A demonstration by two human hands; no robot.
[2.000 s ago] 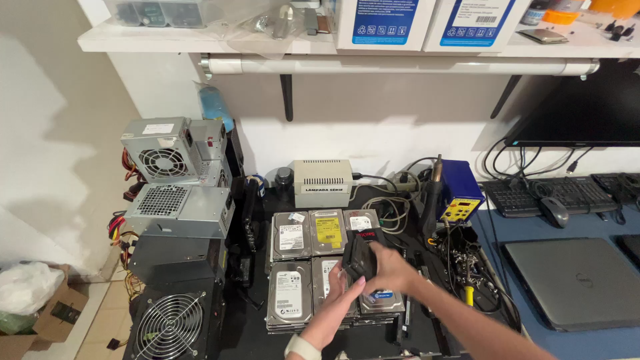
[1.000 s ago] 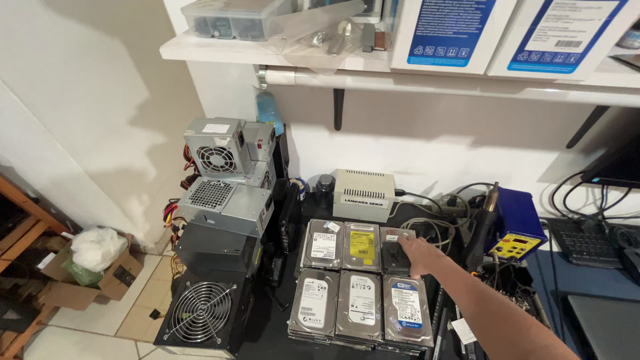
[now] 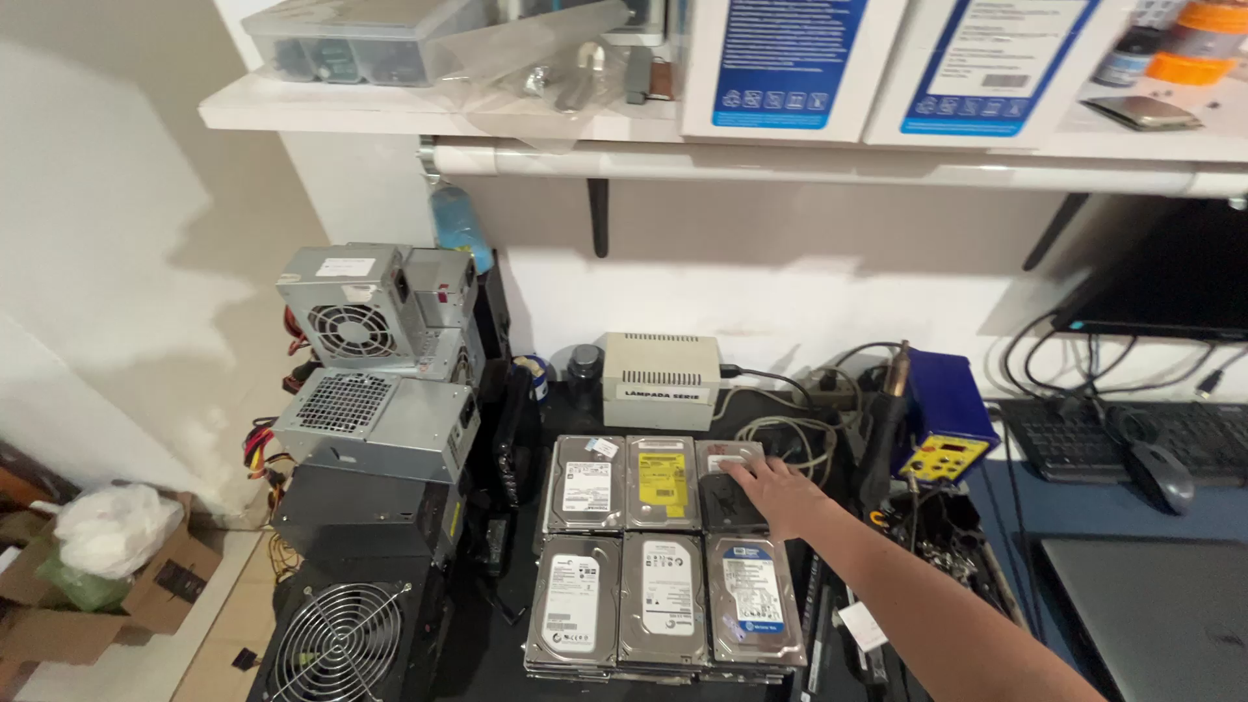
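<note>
Several hard disk drives lie in stacks, arranged in two rows on a black mat. At the right end of the back row, my right hand (image 3: 778, 495) rests its fingers on a small dark drive-like object (image 3: 729, 501), which lies over a silver hard drive (image 3: 729, 454); whether the fingers grip it cannot be told. To its left are a drive with a yellow label (image 3: 662, 485) and one with a white label (image 3: 586, 487). In front of it is a drive with a blue and white label (image 3: 754, 600), beside two more (image 3: 661, 603). My left hand is out of view.
Stacked power supply units (image 3: 375, 419) stand left. Behind the drives is a beige box (image 3: 661, 380). A blue soldering station (image 3: 944, 419), a tray of small parts (image 3: 960, 556), a keyboard (image 3: 1033, 439), a mouse (image 3: 1160, 478) and a laptop (image 3: 1150, 614) are right. A shelf (image 3: 322, 117) overhangs.
Two seconds ago both hands held a dark object above the front drives. The left hand has since left the view, and the right hand has moved to the back right stack, where the dark object lies.
</note>
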